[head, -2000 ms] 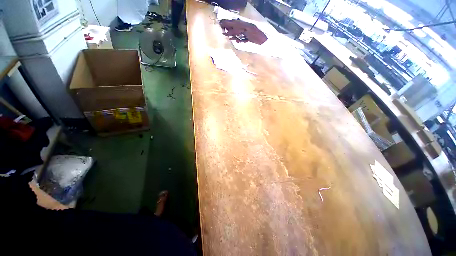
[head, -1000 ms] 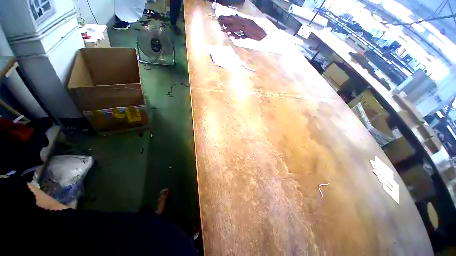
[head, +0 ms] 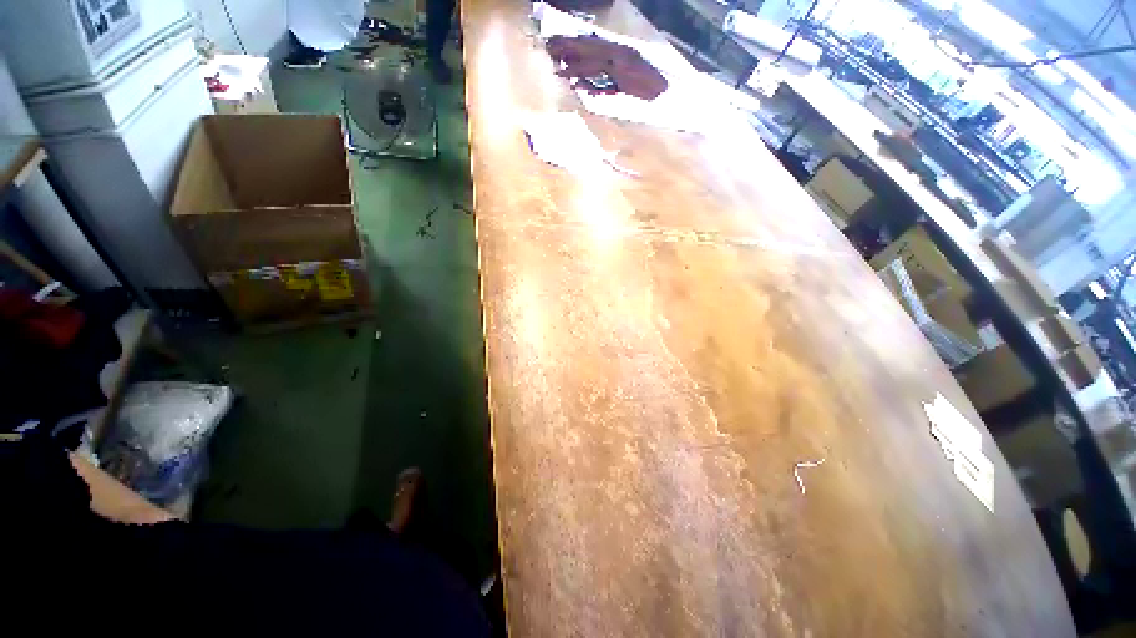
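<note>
Neither of my hands can be made out. Dark clothing fills the bottom left, with a strip of bare skin at its left and a small skin-toned shape beside the table; I cannot tell which body parts these are. The long worn brown table [head: 598,424] lies in front of me. A thin white crooked scrap [head: 806,471] lies on it. Flat white paper slips [head: 959,449] lie near its right edge. At the far end, maroon cloth [head: 610,69] lies with bright white paper [head: 698,110] around it. Another white piece [head: 571,143] lies nearer.
An open cardboard box [head: 268,231] stands on the green floor left of the table, with a floor fan [head: 390,116] beyond. A crumpled plastic bag [head: 162,430] lies lower left. Shelving with boxes [head: 919,280] runs along the right. A person's dark leg [head: 439,35] shows at the top.
The view has shifted very slightly. Nothing on the table has visibly moved.
</note>
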